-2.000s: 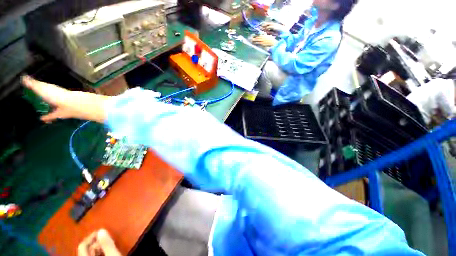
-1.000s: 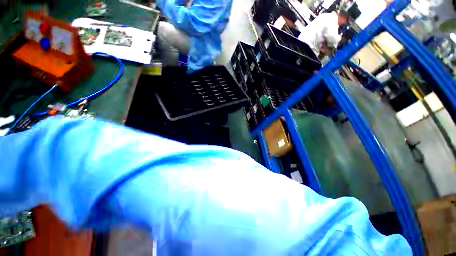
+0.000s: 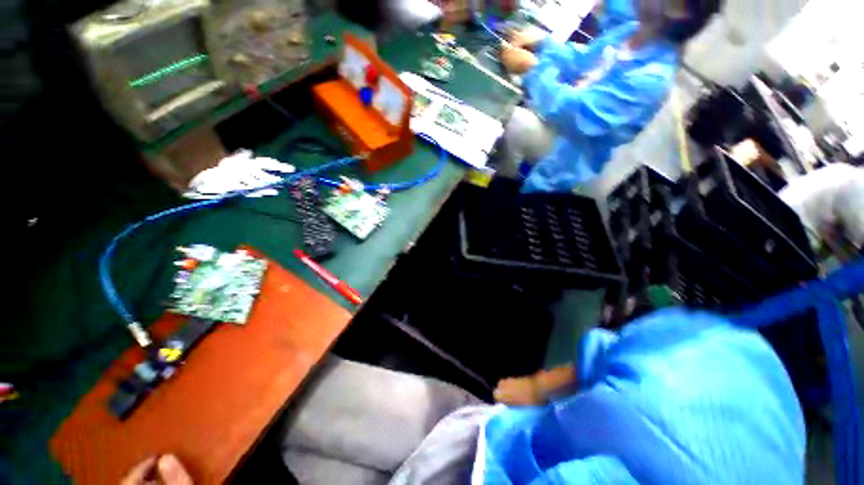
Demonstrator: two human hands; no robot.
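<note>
A green-white circuit board lies at the upper end of the orange mat. The black connector block sits on the mat's left side, apart from the board, with a blue network cable running to it. My left hand shows only as fingertips over the mat's lower end, cut off by the bottom edge. My right hand is low beside the bench, near my lap, small and blurred. Whether either hand holds anything cannot be made out.
A red marker pen, black remote control, second circuit board and white gloves lie beyond the mat. Behind stand an open orange test box and an oscilloscope. A black board tray and a blue-coated person are right.
My right arm, stretched leftward over the bench before, is now drawn back to the lower right, uncovering the pen, remote control and gloves. The view swung right and came back.
</note>
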